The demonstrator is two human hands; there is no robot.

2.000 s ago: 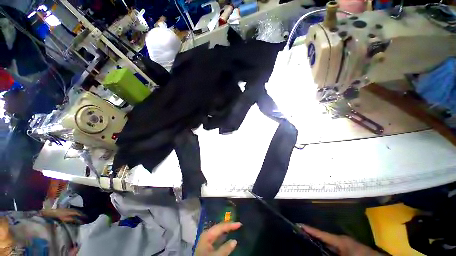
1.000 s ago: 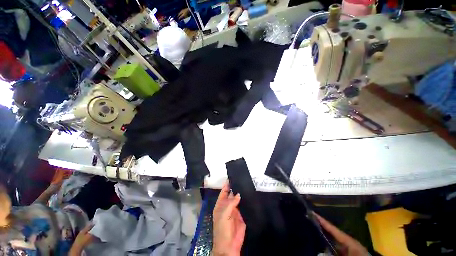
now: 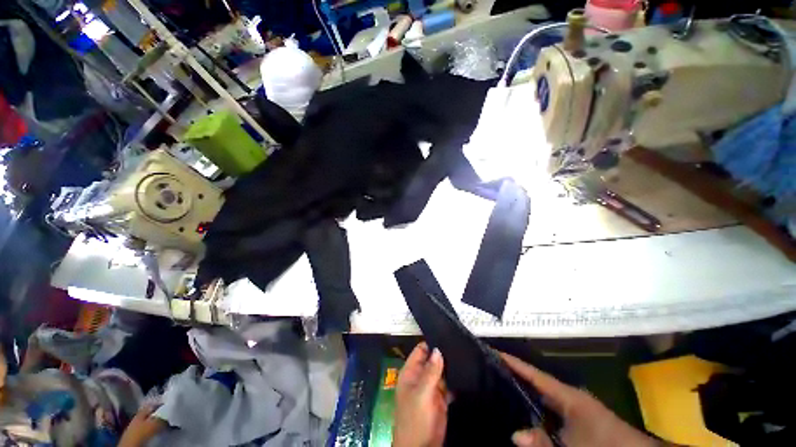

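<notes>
My left hand point(image 3: 421, 397) is at the bottom centre, its thumb and fingers closed on the left edge of a black fabric strip point(image 3: 419, 292). The strip's upper end lies over the table's front edge. My right hand point(image 3: 567, 409) holds long dark shears point(image 3: 489, 349), whose blades lie along the strip; whether they are cutting is hard to tell. A second black strip point(image 3: 499, 253) lies on the white table to the right. It leads up towards a large black fabric heap point(image 3: 349, 157). Another strip point(image 3: 332, 279) hangs down from the heap at the left.
The sewing machine point(image 3: 611, 96) stands at the upper right, with a slim reddish-brown tool point(image 3: 630, 211) and a brown bar point(image 3: 707, 196) near it. A green box point(image 3: 225, 144) stands by the neighbouring machine point(image 3: 166, 199). A yellow piece point(image 3: 681, 397) is below the table. A person's hand point(image 3: 140, 426) shows lower left.
The strip has come up onto the table edge with my left hand now holding it. The shears moved left from the second strip onto this one. The second strip's lower end has shifted up from the table edge.
</notes>
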